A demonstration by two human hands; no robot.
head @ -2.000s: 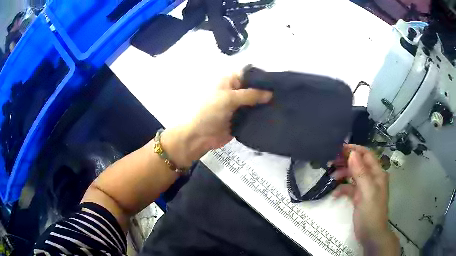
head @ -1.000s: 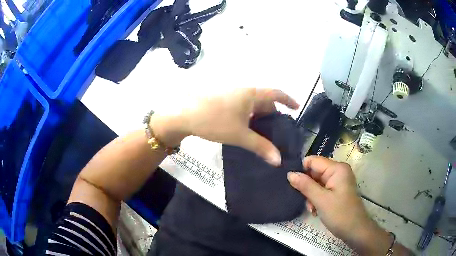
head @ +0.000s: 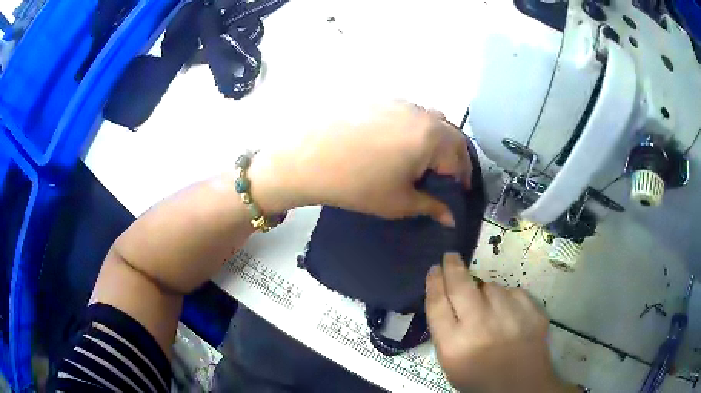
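A black fabric panel (head: 377, 257) lies on the white table in front of me, left of the needle area. A black zipper strip (head: 478, 192) runs along its right edge, and a loop of it shows below the panel's lower edge. My left hand (head: 384, 161) reaches over the panel and pinches its upper right part between thumb and bent fingers. My right hand (head: 488, 326) holds the right edge of panel and strip lower down, fingertips on the fabric. The presser foot area (head: 523, 199) is just right of the strip, not touching it.
The white sewing machine head (head: 569, 115) stands at right with ribbed knobs (head: 647, 186). A dark-handled screwdriver (head: 667, 345) lies at lower right. Spare black zipper loops (head: 230, 57) and a black panel (head: 138, 88) lie at upper left. Blue bins (head: 46, 130) are at far left.
The panel and strip have moved away from under the machine's foot to its left. My left hand now grips the panel's upper right edge; a strip loop shows below the panel.
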